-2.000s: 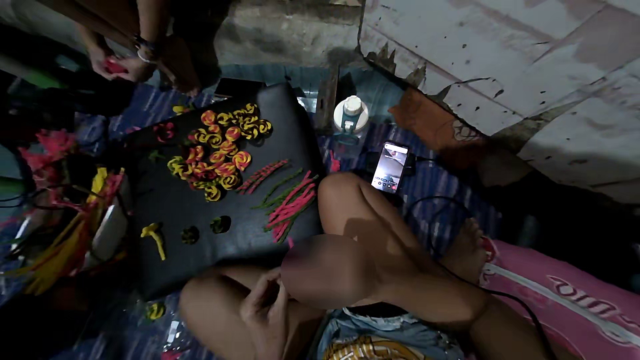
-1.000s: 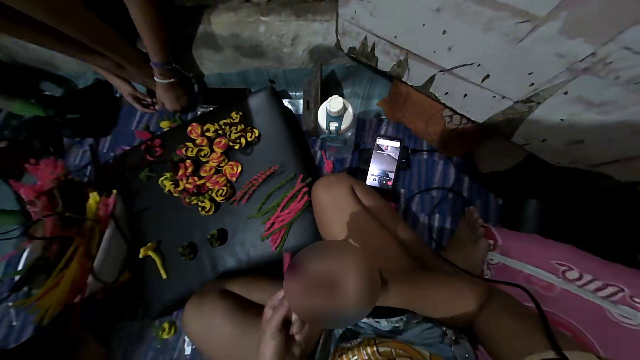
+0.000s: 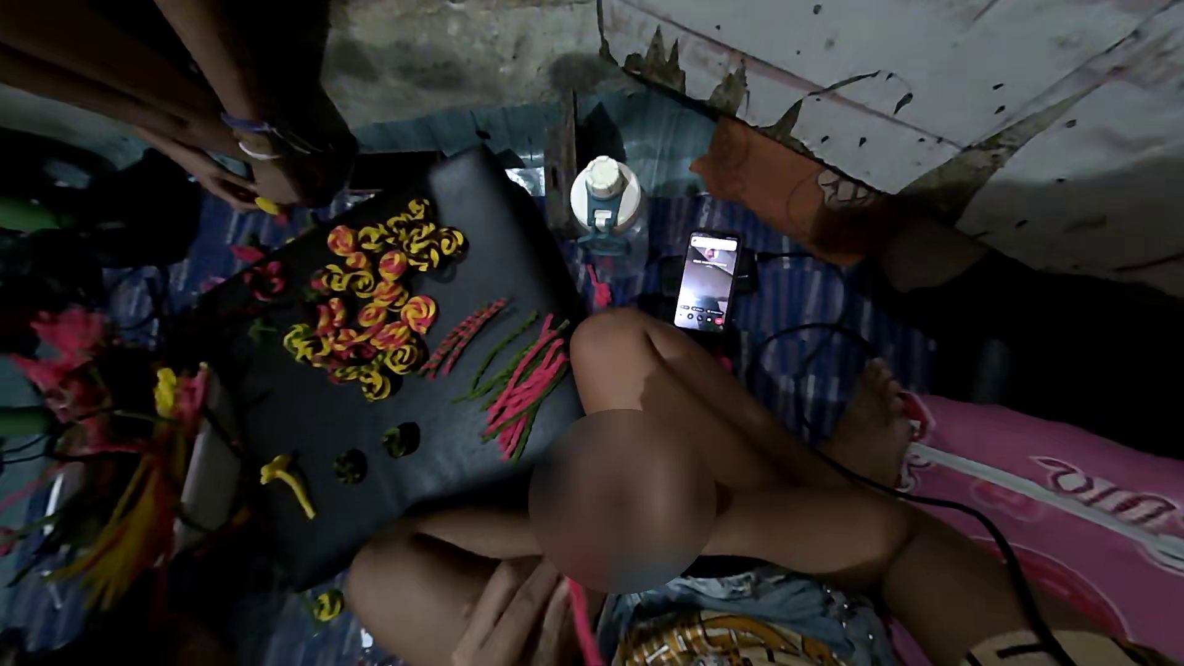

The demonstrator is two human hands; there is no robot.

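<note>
At the bottom, my left hand [image 3: 518,610] has its fingers bent together on a thin pink strip [image 3: 583,622], which hangs down beside the fingertips. A round blur covers where my right hand appears to be, with a reddish patch at its lower edge; its fingers cannot be seen. Left of my raised knee, a black padded board [image 3: 462,462] bears rolled yellow, red and green coils [image 3: 388,296], a bundle of pink strips [image 3: 527,398], green strips [image 3: 504,356] and red-and-green twisted strips [image 3: 467,338]. Two dark green coils [image 3: 401,439] and a yellow knotted piece [image 3: 291,483] lie nearer me.
A white-lidded bottle [image 3: 606,190] and a lit phone [image 3: 709,282] with black cables stand beyond my knee. Another person's hands [image 3: 250,185] hold a small yellow piece at upper left. Pink and yellow strips [image 3: 139,518] fill the left side; a pink cushion [image 3: 1027,499] lies right.
The other person's hands have shifted, and a small yellow piece now shows at their fingers. My left hand stays low beside the blurred area, with more of the pink strip showing below it.
</note>
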